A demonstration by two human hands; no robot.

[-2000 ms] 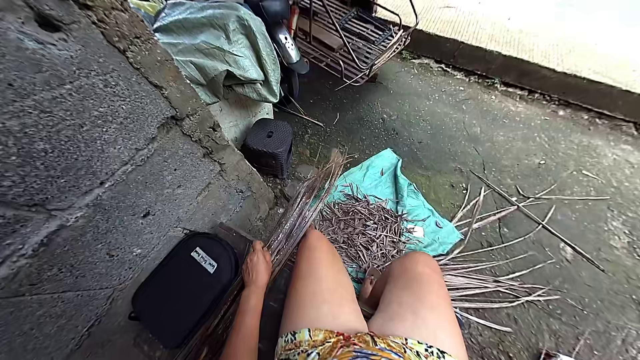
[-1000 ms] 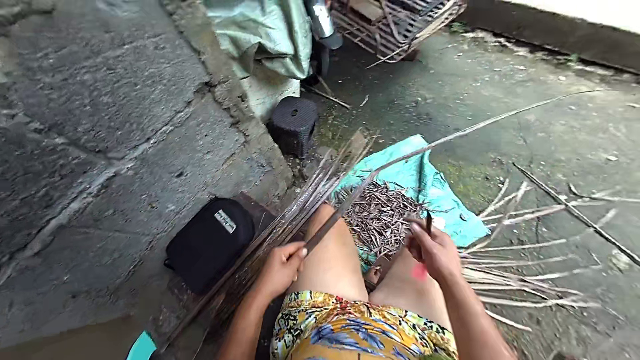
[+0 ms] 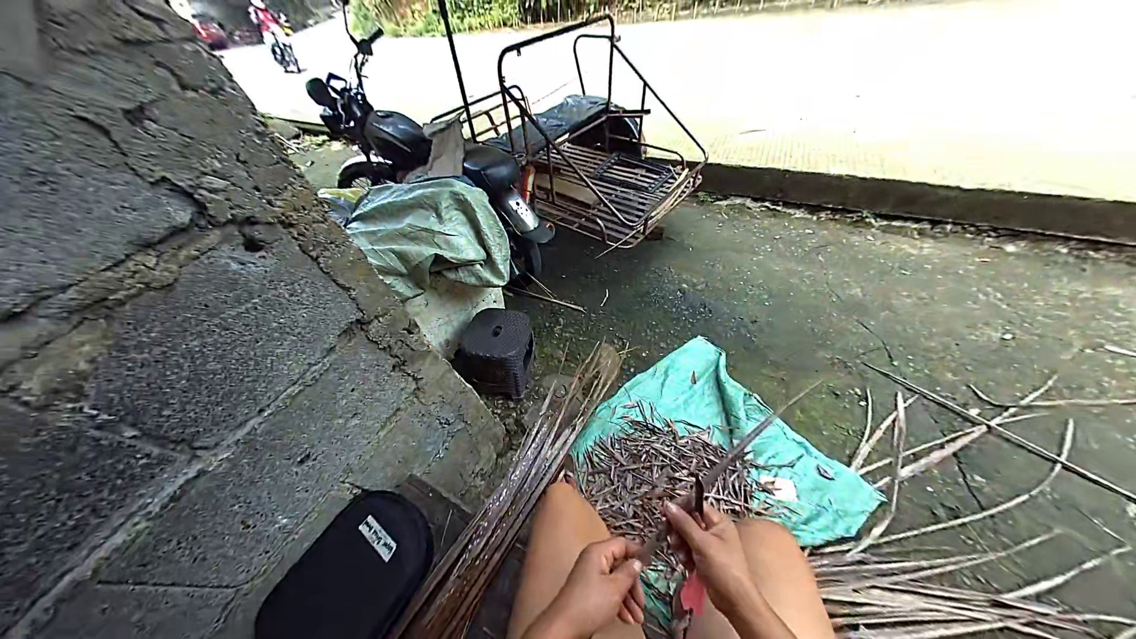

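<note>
My left hand (image 3: 596, 587) grips one end of a dry brown palm leaf strip (image 3: 754, 432) between thumb and fingers. Close beside it, above my right thigh, my right hand (image 3: 717, 552) is closed on a small knife (image 3: 698, 493) whose dark blade points up against the strip; something red shows below that hand. Beneath both hands, short cut leaf pieces (image 3: 652, 461) lie heaped on a green woven plastic sheet (image 3: 825, 488). A bundle of long dry leaf strips (image 3: 524, 479) rests along the outside of my left thigh.
A black case (image 3: 346, 568) lies at the left by a rough concrete block wall (image 3: 240, 355). Beyond stand a dark plastic stool (image 3: 497, 353), a sack-draped motorcycle (image 3: 399, 138) and its metal sidecar (image 3: 612, 177). Loose long strips (image 3: 976, 524) spread over the ground at right. A rider passes far off.
Two seconds ago my left hand was on the bundle; then it held a long strip over my lap. Now both hands are close together at a shorter-looking strip. The view has tilted up.
</note>
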